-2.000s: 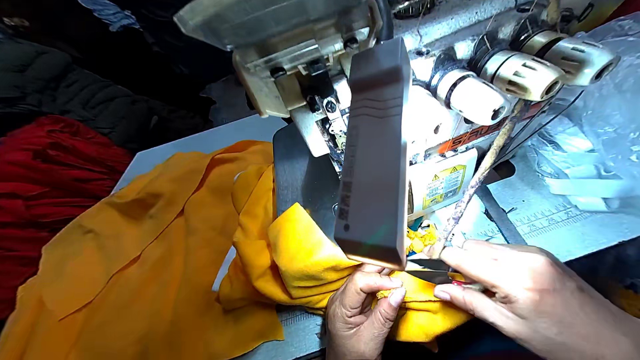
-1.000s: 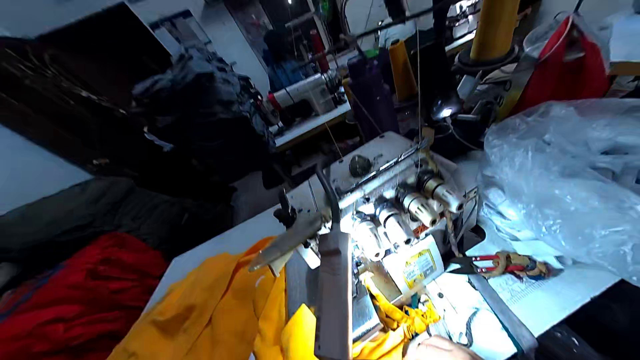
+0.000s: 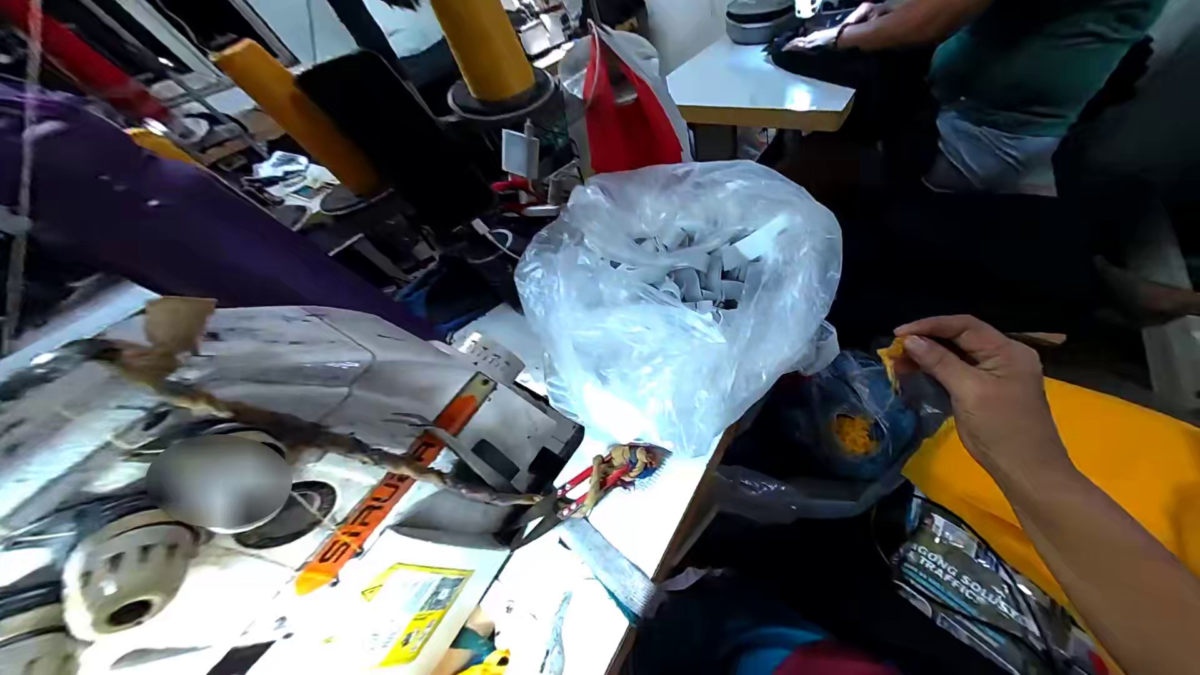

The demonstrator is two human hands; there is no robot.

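Note:
My right hand [image 3: 994,394], at the right of the head view, pinches a small yellow fabric scrap [image 3: 891,361] between thumb and fingertips. Below and left of it is a dark plastic-lined container [image 3: 834,412] with yellow scraps inside. Thread snips with red, cord-wrapped handles [image 3: 600,478] lie on the white table beside the sewing machine [image 3: 394,459]. Yellow fabric [image 3: 1116,459] is spread behind my right forearm. At the bottom edge, a bit of skin beside yellow fabric shows by the machine; whether it is my left hand cannot be told.
A clear plastic bag with grey pieces [image 3: 694,281] stands on the table behind the snips. Yellow thread cones [image 3: 483,47] rise behind the machine. A red bag [image 3: 628,112] hangs beyond. A person [image 3: 1022,75] is at another table [image 3: 759,84] in the back right.
The view has swung far to the right. Two seconds ago both hands were at the yellow fabric by the machine, the right with the snips; now the snips lie on the table and the right hand holds a scrap.

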